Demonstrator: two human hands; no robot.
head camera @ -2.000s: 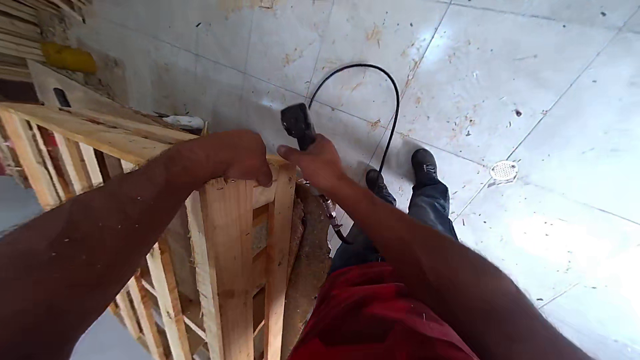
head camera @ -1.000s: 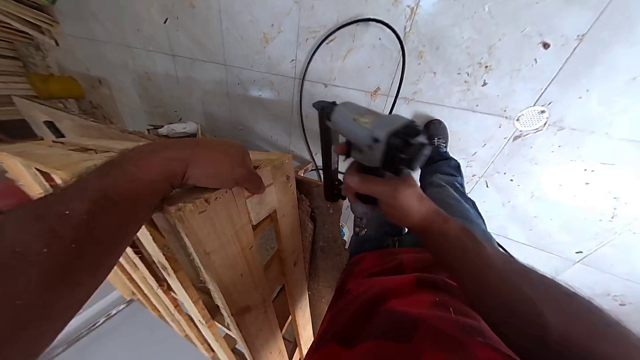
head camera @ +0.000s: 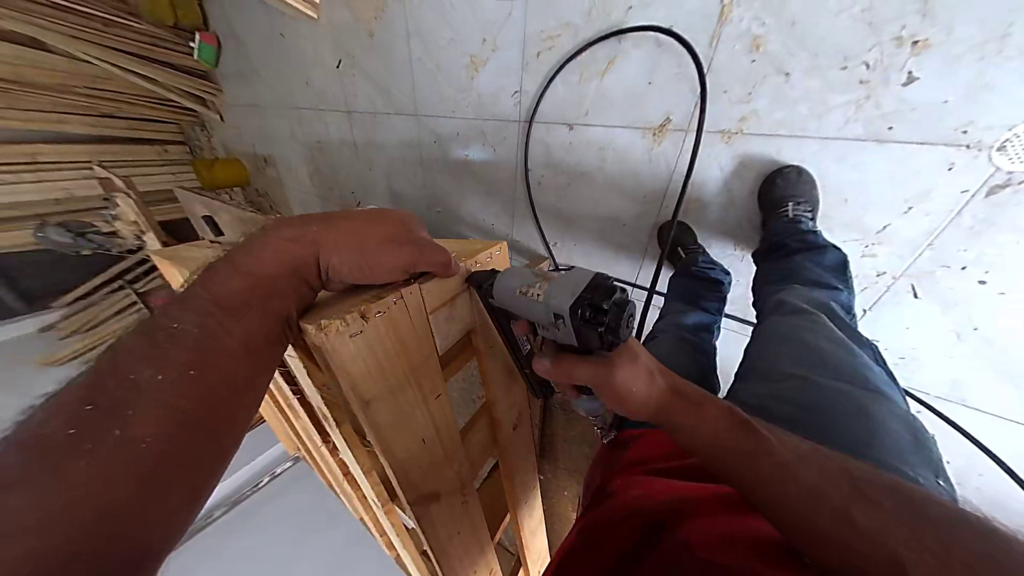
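Note:
My right hand (head camera: 608, 372) is closed around the handle of a grey and black pneumatic stapler (head camera: 552, 300). The stapler's nose is against or very close to the end of a wooden slatted frame (head camera: 408, 416), at its upper right corner. On the frame's top edge my left hand (head camera: 380, 248) grips the wood, its thumb just left of the stapler nose; the other fingertips are hidden. Several staples show in the wood near both hands. A black air hose (head camera: 700, 104) loops over the floor behind the tool.
Stacked wooden strips (head camera: 88, 72) lie at the upper left, with a yellow cylindrical object (head camera: 222, 173) beside them. A round floor drain (head camera: 1010, 150) is at the right edge. My shoes (head camera: 788, 192) stand on the tiled floor near the hose. Wood scraps (head camera: 96, 320) lie at left.
The stapler, held away from the wood to the right one second ago, is now at the frame's corner. My left hand stays on the frame's top end.

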